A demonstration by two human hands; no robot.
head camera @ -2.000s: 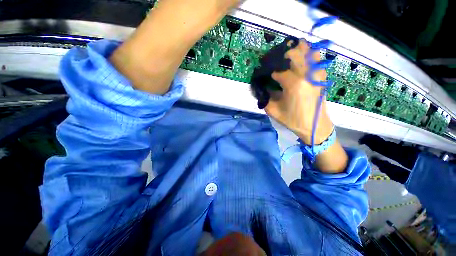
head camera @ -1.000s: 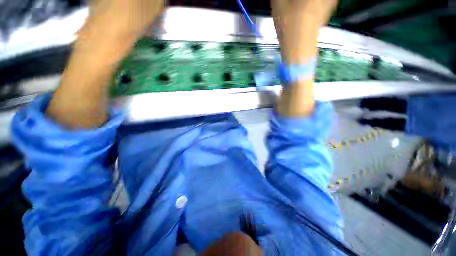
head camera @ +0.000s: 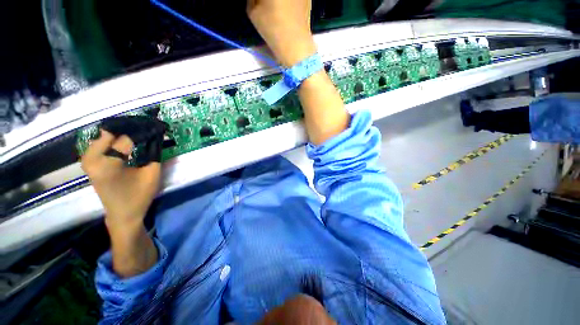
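A green PCB panel (head camera: 219, 117) lies between the pale conveyor rails, with pale marks and dark notches. My left hand (head camera: 127, 168) is over its left end, fingers bent, with black coverings on several fingertips; whether they pinch a part cannot be told. My right hand (head camera: 280, 25) reaches over the panel and past the far rail; its fingers are cut off by the top edge. A light blue wrist strap (head camera: 304, 71) is on my right wrist, with a thin blue cord (head camera: 203, 28) running up left.
The near rail (head camera: 241, 149) and far rail (head camera: 191, 75) curve across the view. A dark bin area (head camera: 140, 57) lies beyond the far rail. A shorter board (head camera: 472, 52) is at the far right. A person in a blue smock (head camera: 556, 120) is at right, above floor with yellow-black tape (head camera: 463, 160).
My left hand has come back from beyond the far rail to the panel's left end. My right hand has moved from over the panel to past the far rail. The view has shifted.
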